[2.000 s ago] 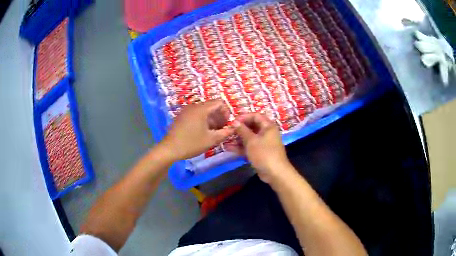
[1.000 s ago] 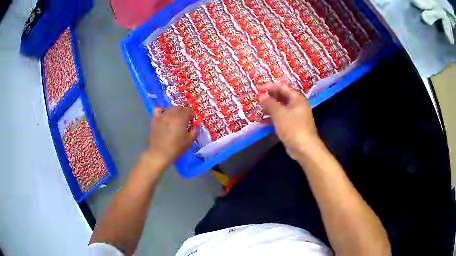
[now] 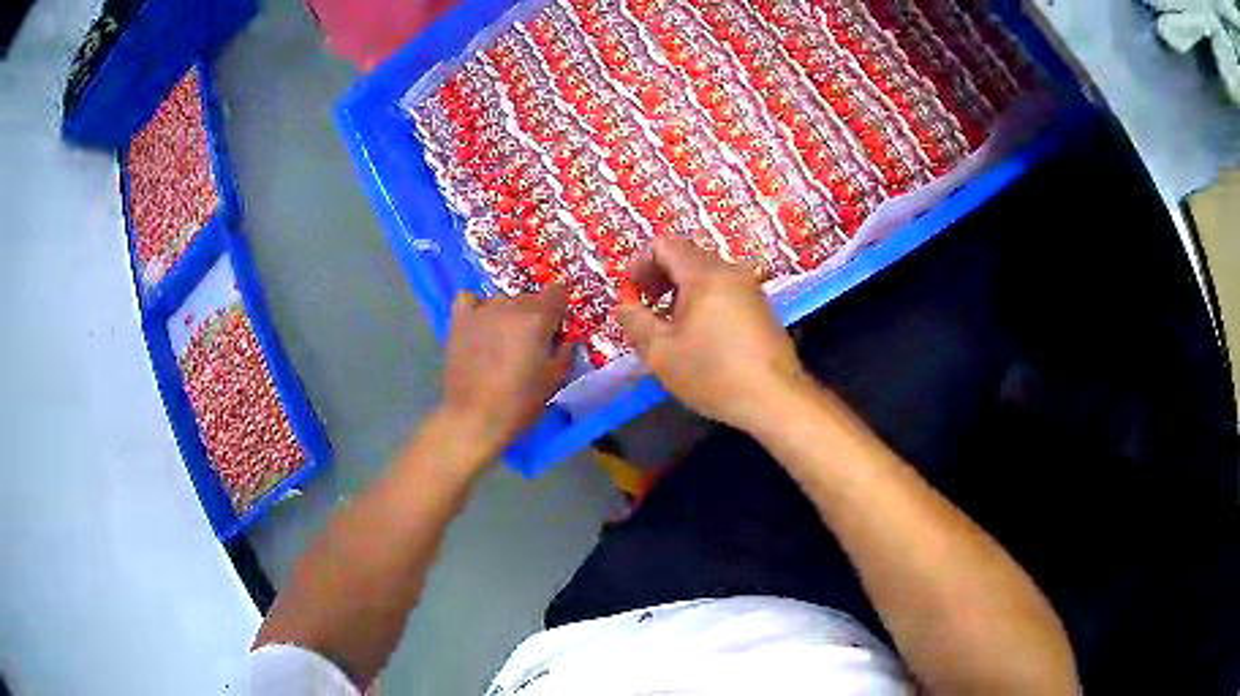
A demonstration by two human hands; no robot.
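Note:
A large blue tray (image 3: 442, 265) with a white liner (image 3: 870, 242) lies tilted in front of me. Packed rows of small red-and-white pieces (image 3: 680, 129) fill it, with red bands between wavy whitish ones. My left hand (image 3: 510, 360) is at the tray's near left corner, knuckles up, with its fingertips at the row ends. My right hand (image 3: 707, 326) is just right of it over the near edge, thumb and forefinger close together. Something small and red shows at its fingertips. Whether the left fingers hold a piece is hidden.
Two smaller blue trays (image 3: 310, 432) of tiny pinkish pieces stand end to end at left, with a deep blue bin (image 3: 163, 68) beyond. A white glove (image 3: 1197, 25) lies at the upper right, above tan cardboard (image 3: 1214, 245). Pink-red clothing (image 3: 374, 25) shows at the top.
My hands parted from their earlier meeting point, then my right hand moved left and nearer to my left hand. The large tray now sits slightly higher in view.

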